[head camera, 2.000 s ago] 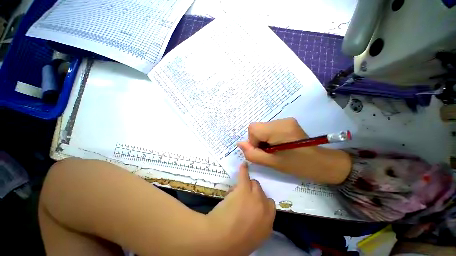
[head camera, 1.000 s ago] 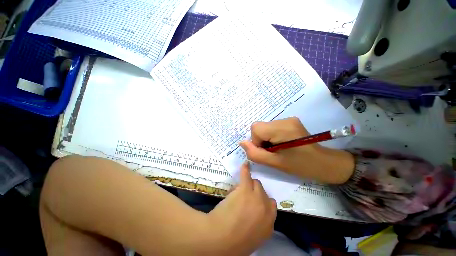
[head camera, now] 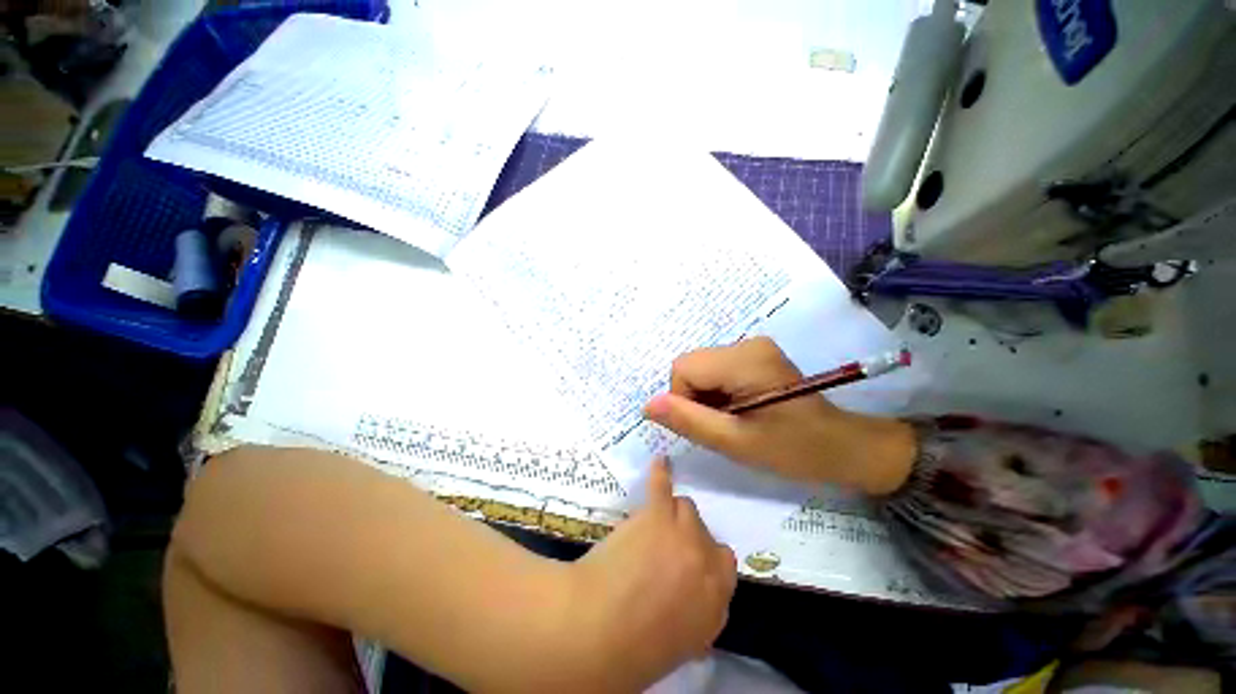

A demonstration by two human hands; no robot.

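Observation:
A printed record sheet (head camera: 637, 258) lies at an angle on the white table. My right hand (head camera: 773, 407) holds a dark red and black pencil (head camera: 813, 382) over the sheet's lower corner; its pale and red end points right, and its tip is hidden by the fingers. My left hand (head camera: 657, 569) is at the table's front edge, its index finger stretched onto the sheet's lower part, its other fingers curled with nothing seen in them. Purple checked fabric (head camera: 807, 203) lies partly under the sheet.
A blue basket (head camera: 95, 271) with a blue-grey spool (head camera: 197, 269) stands at left, a second printed sheet (head camera: 353, 122) over its edge. The cream-white sewing machine (head camera: 1044, 149) stands at right. The table's chipped front edge (head camera: 522, 518) has printed ruler marks.
The view has shifted, showing more of the basket and the machine's blue badge. Both hands keep about the same place on the sheet, and the pencil is still held.

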